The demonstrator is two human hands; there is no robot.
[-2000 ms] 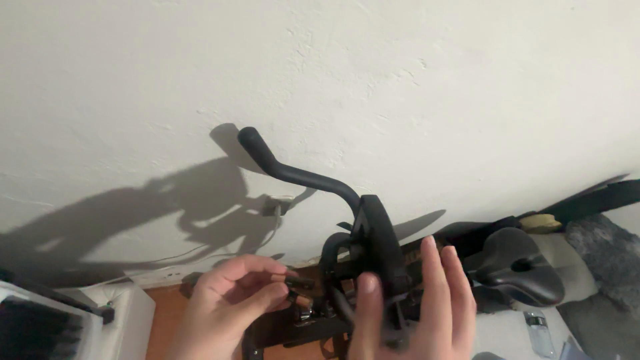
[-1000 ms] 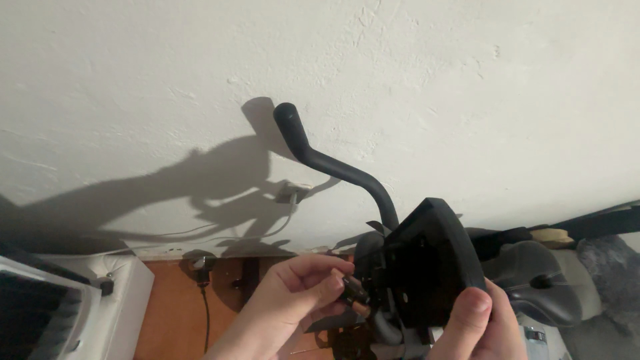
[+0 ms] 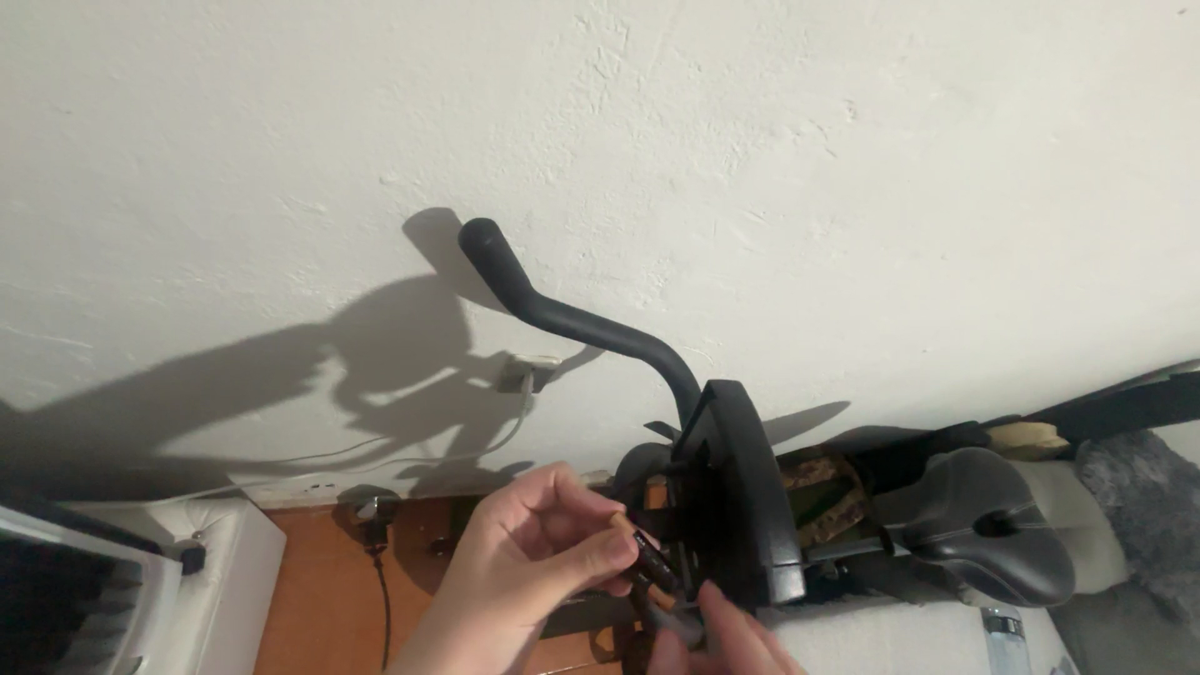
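Between the thumb and fingers of my left hand (image 3: 539, 562) are small cylindrical batteries (image 3: 654, 562), black with copper-coloured ends. My right hand (image 3: 727, 642) is at the bottom edge, its fingertips close to the lower battery end; whether they grip anything is hidden. Just right of the batteries stands the black plastic console (image 3: 750, 497) of an exercise bike, seen nearly edge-on, with its back side facing my left hand. A black curved handlebar (image 3: 600, 328) rises from behind the console toward the upper left.
The bike's black saddle (image 3: 984, 530) is at the right, near a grey furry cushion (image 3: 1139, 506) and a clear bottle (image 3: 1006, 642). A wall socket (image 3: 530, 372) holds a white cable. A black plug (image 3: 375, 534) with its cord lies on the orange floor, beside a white padded piece of furniture (image 3: 225, 581).
The console has turned from showing its broad back to nearly edge-on. My right hand has left the console's right edge and come over beside the batteries and my left hand.
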